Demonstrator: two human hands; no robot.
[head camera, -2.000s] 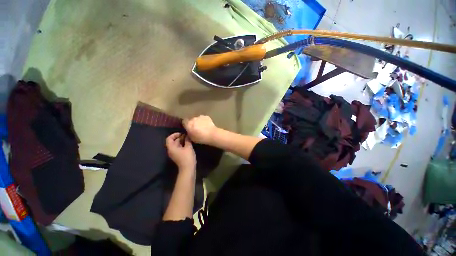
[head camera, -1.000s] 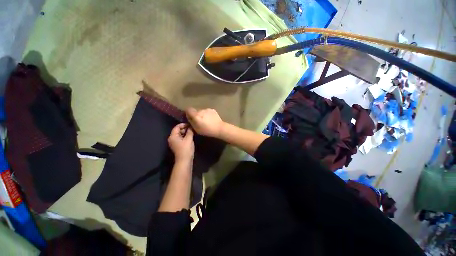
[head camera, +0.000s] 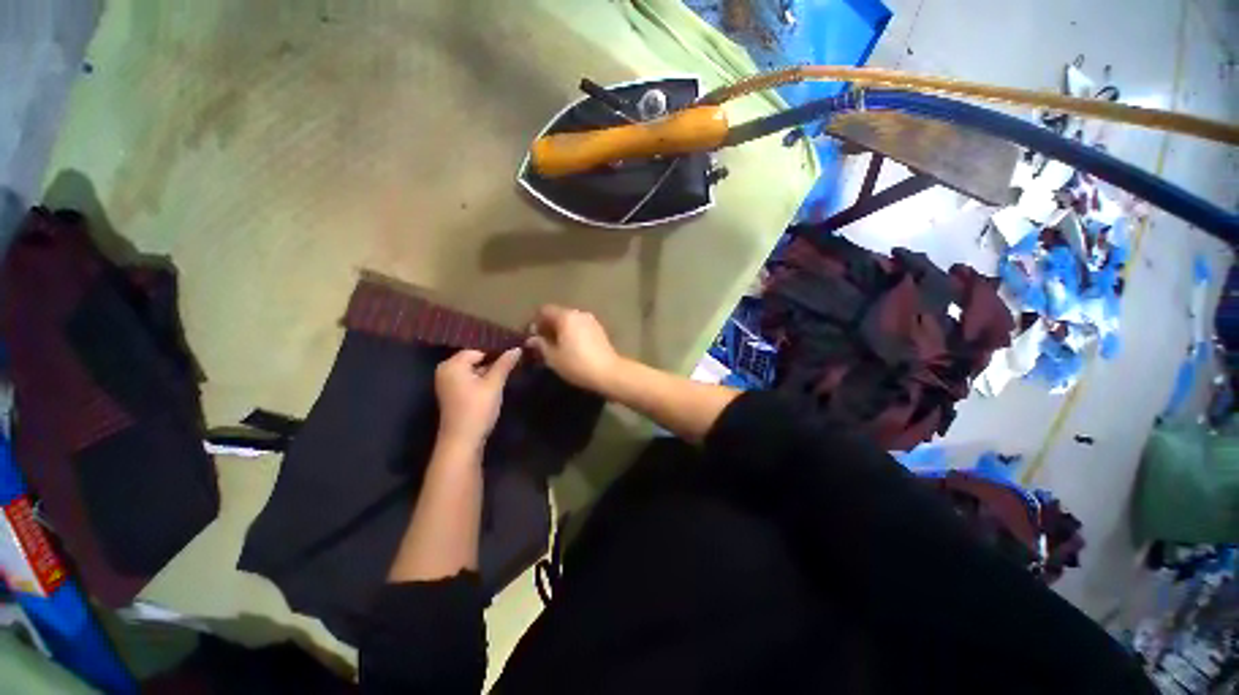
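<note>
A black garment panel (head camera: 353, 448) lies on the pale green table cover (head camera: 340, 163), its right part under my arms. A maroon striped strip (head camera: 421, 318) runs along its far edge. My left hand (head camera: 470, 388) pinches the strip's lower edge between thumb and finger. My right hand (head camera: 572, 348) pinches the same edge just to the right, near the strip's right end. The fingertips nearly touch, and the fold between them is too small to see clearly.
A steam iron (head camera: 628, 147) rests beyond my hands, with a tan hose (head camera: 951, 95) and a blue hose (head camera: 1006, 130) running right. Stacked garment pieces (head camera: 102, 407) lie at the left. A crumpled heap (head camera: 890, 333) and a wooden bench (head camera: 931, 152) are at the right.
The strip, narrow and tilted a second ago, now shows wide and flatter. My left hand has moved slightly left, my right hand slightly right and down. The iron shows slightly further left as the view shifts.
</note>
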